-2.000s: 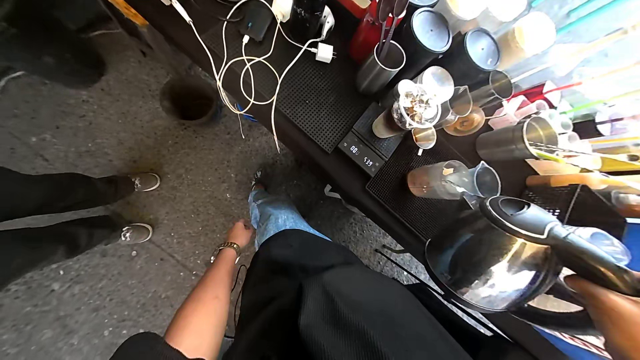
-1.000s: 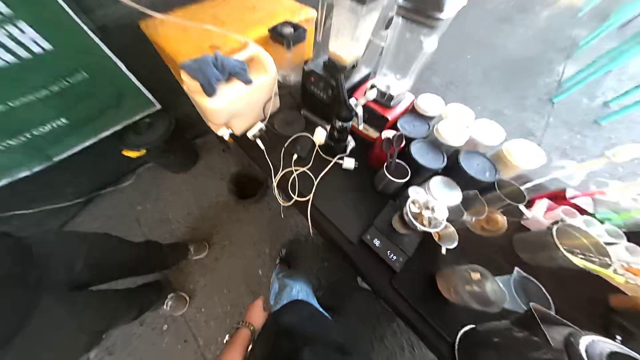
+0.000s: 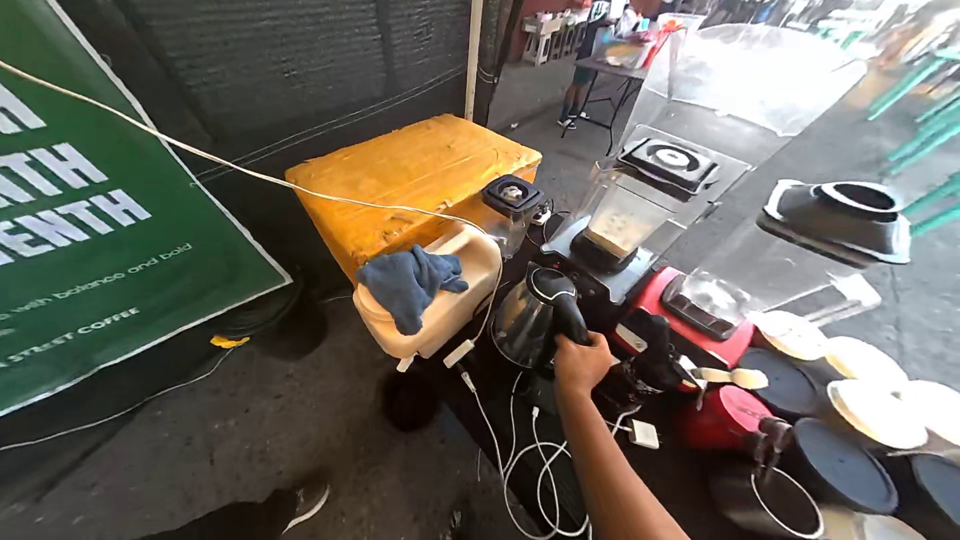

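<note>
My right hand [image 3: 582,365] is closed round the black handle of a steel electric kettle [image 3: 523,319], which is upright at the table's far left end. Beside the kettle stands a cream plastic water container [image 3: 480,259] with a blue cloth [image 3: 414,283] draped on it. Behind and to the right of the kettle is a blender with pale contents in its jar [image 3: 626,221]. A red blender base [image 3: 694,311] stands right of my hand. My left hand is out of view.
White cables [image 3: 536,465] and a charger [image 3: 643,433] lie near my forearm. Lidded canisters [image 3: 844,465] and a metal cup [image 3: 784,499] stand at the right. A yellow box [image 3: 420,180] is behind the container. At lower left a person's shoe [image 3: 307,506] shows on the floor.
The kettle, in my right hand at the right two seconds ago, is now by the water container at the table's far end. My left hand has left the view, which has swung left and up.
</note>
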